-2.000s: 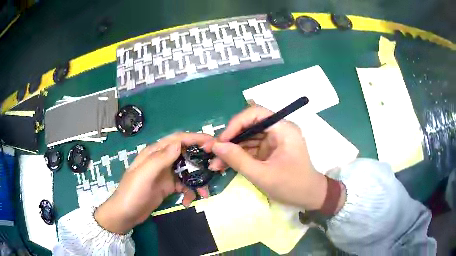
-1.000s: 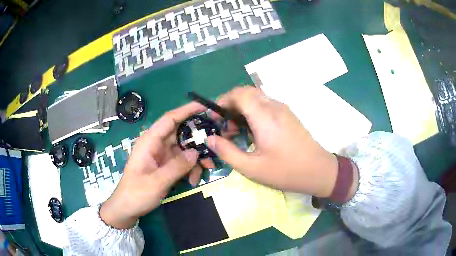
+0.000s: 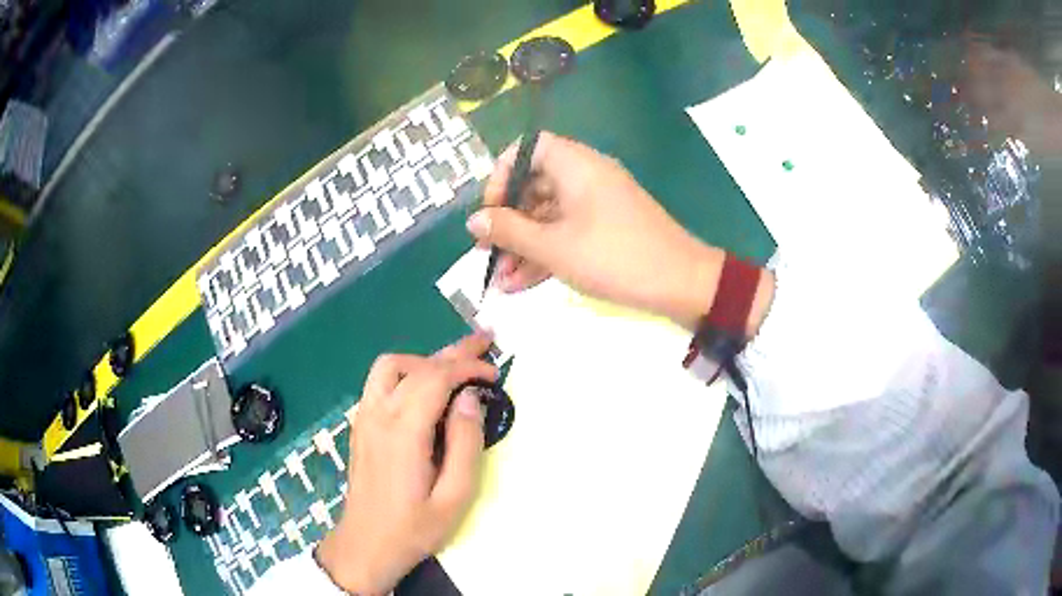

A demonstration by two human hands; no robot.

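Observation:
My left hand holds a black round housing, its near side covered by my fingers. My left fingertips rest near a white release-paper sheet. My right hand holds black tweezers with the tip pointing down at that sheet, beside a small grey patch. Whether the tip touches it cannot be told. A pale yellow sheet lies under and right of my left hand. A partly used clear liner with T-shaped pieces lies left of it.
A full sheet of die-cut pieces lies along the yellow conveyor edge. Round housings stand on that edge; others lie at left by a grey sheet stack. A white sheet with green dots is at right.
The view has turned and shifted. My right hand has moved away from the housing to the white sheet, and the tweezers now point down. My left hand still holds the housing, lower and tilted.

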